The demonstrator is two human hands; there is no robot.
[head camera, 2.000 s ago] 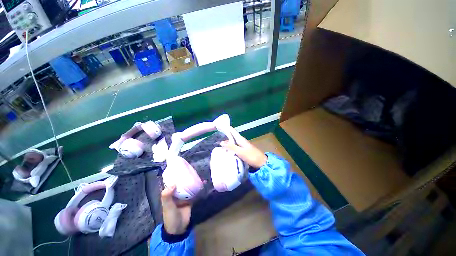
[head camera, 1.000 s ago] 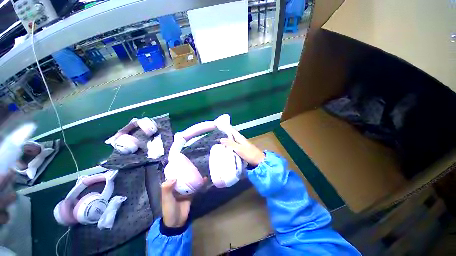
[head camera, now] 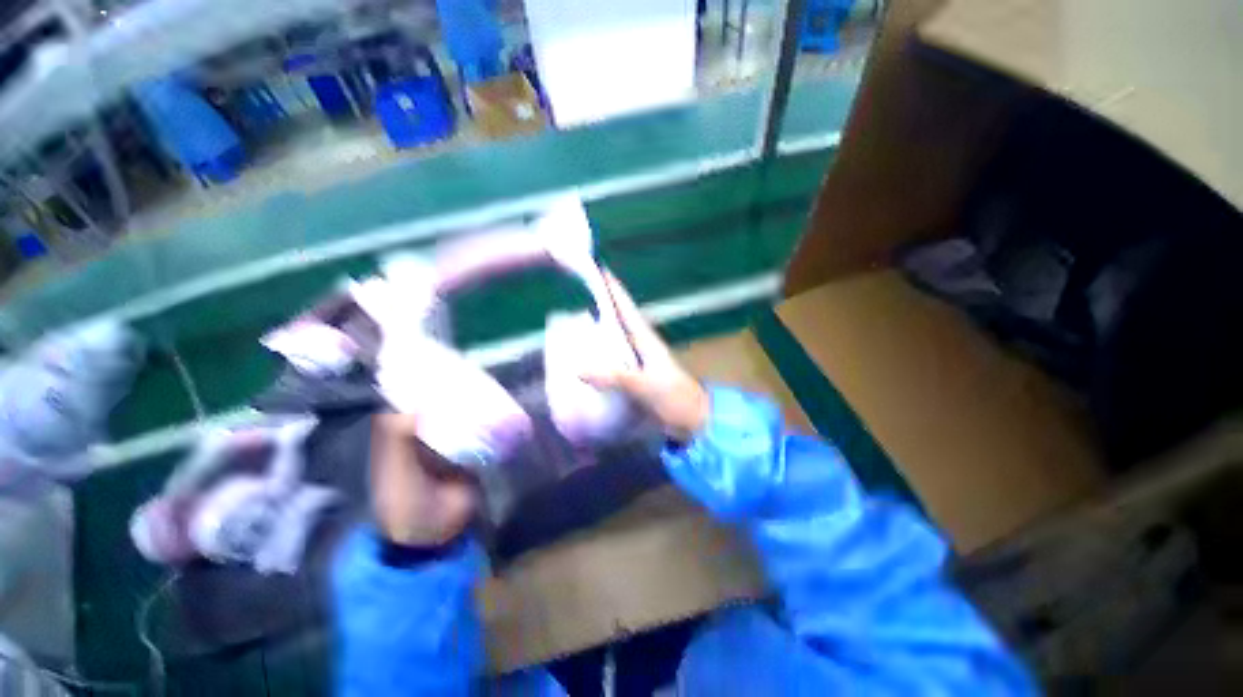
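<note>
My left hand (head camera: 420, 493) and my right hand (head camera: 657, 381) hold pale pink and white cat-ear headphones (head camera: 443, 388) above the bench, headband away from me. My left hand is at the left ear cup and my right hand at the right ear cup. The frame is blurred, so finger detail is hard to tell. A second pair of headphones (head camera: 232, 511) lies at lower left on a dark bag (head camera: 246, 599). Another pair (head camera: 320, 346) lies behind, partly hidden by the held pair.
A large open carton (head camera: 941, 395) with dark bags (head camera: 1036, 279) inside stands at right. A tan cardboard sheet (head camera: 614, 565) lies under the work. A blurred white shape (head camera: 68, 395) is at the left edge. A rail crosses behind the bench.
The held headphones and both hands have moved up and slightly left in the view. The view itself has shifted and blurred. A whitish shape now covers the headphones at far left.
</note>
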